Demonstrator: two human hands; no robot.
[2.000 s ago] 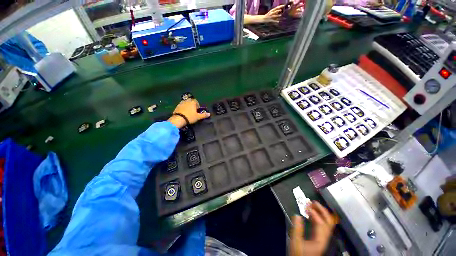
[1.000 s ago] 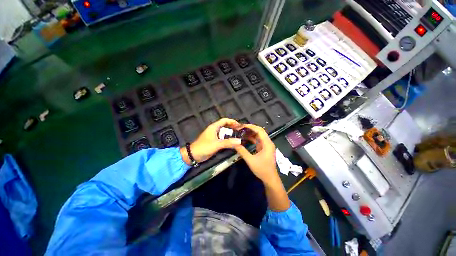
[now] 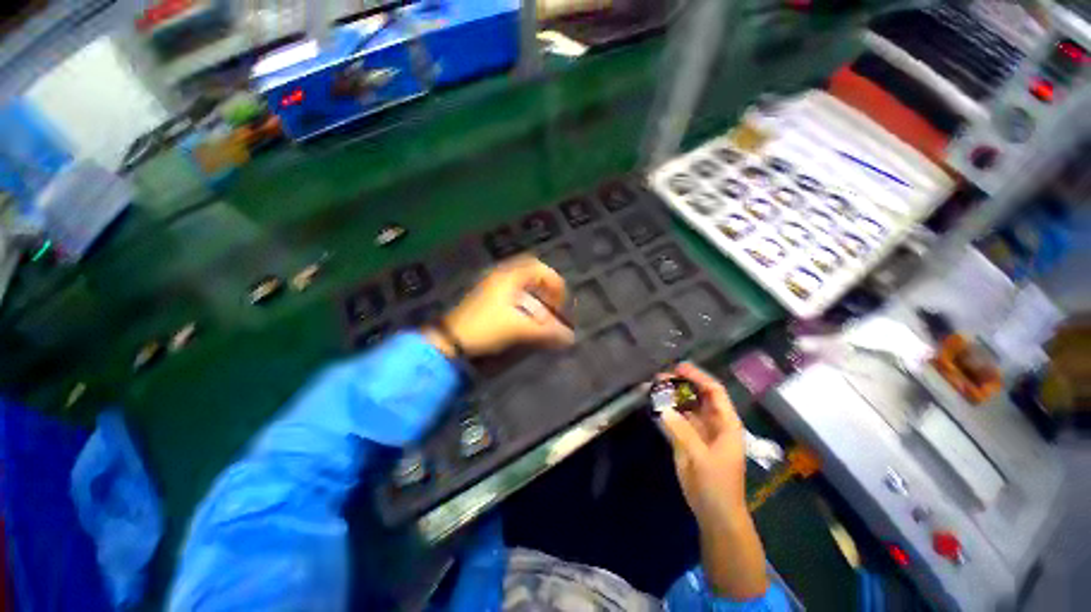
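Observation:
My right hand point(image 3: 708, 436) holds a small dark unit point(image 3: 672, 396) with pale and yellowish parts between thumb and fingers, just off the front edge of the black parts tray. My left hand point(image 3: 509, 311) is over the middle of the black parts tray point(image 3: 538, 412), fingers curled; a small pale spot shows at its fingertips, too blurred to tell if it is a held piece. Small black watch cases point(image 3: 475, 435) sit in some tray pockets, along the back, right and left front; others are hidden under my left arm.
White parts tray point(image 3: 885, 197) with rows of dark squares stands at back right. The dispensing machine point(image 3: 837, 418), with an orange fixture block point(image 3: 967, 366), is at right. Loose small parts point(image 3: 266, 288) lie on the green mat at left. Blue boxes point(image 3: 347, 84) stand behind.
My hands were together around the dark unit and have moved apart. My right hand keeps the unit at the right; my left hand is over the tray. The view has shifted and blurred.

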